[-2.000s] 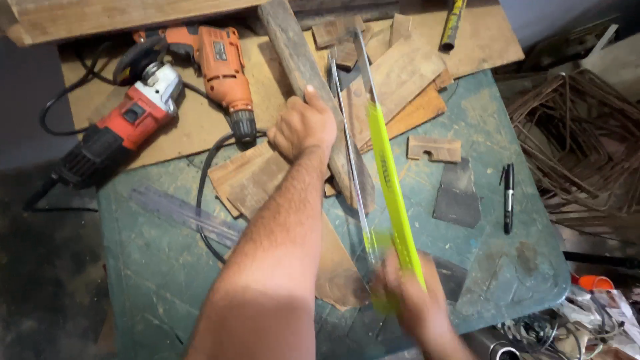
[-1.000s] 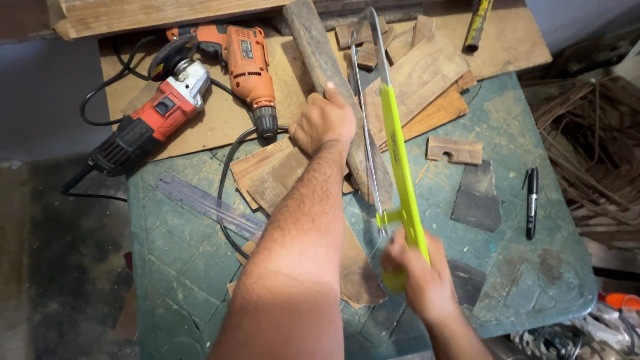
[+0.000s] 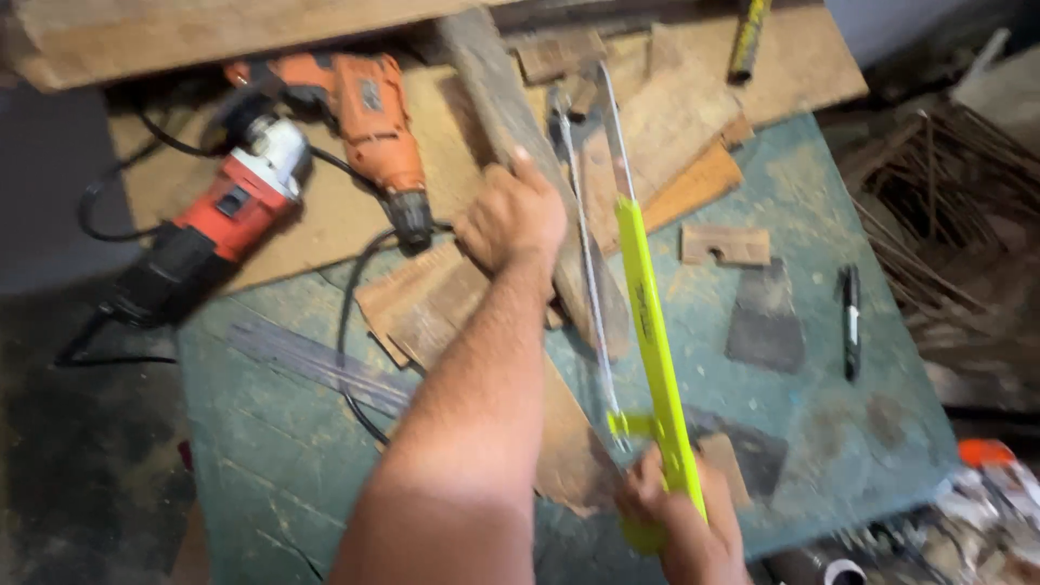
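My left hand (image 3: 512,213) grips a long weathered wooden stick (image 3: 497,89), pressing it down over scrap wood. My right hand (image 3: 681,504) is closed around the handle of a yellow-green hacksaw (image 3: 650,309). The saw's thin blade (image 3: 587,260) runs close along the right side of the stick; whether it touches the wood cannot be told. The handle itself is mostly hidden by my fingers. Beneath my left forearm lie thin wood pieces (image 3: 422,305). A small notched wood block (image 3: 725,245) rests to the right of the saw.
An orange drill (image 3: 378,130) and a red angle grinder (image 3: 236,203) with black cords lie at the left. A clear ruler (image 3: 317,361) is on the green table (image 3: 268,479). At the right are a black marker (image 3: 851,321), a dark flat piece (image 3: 764,321) and a heap of metal rods (image 3: 934,179).
Over these frames my right hand has moved the hacksaw back and forth along the stick, and it now sits nearer to me than one second ago. My left hand has kept its hold.
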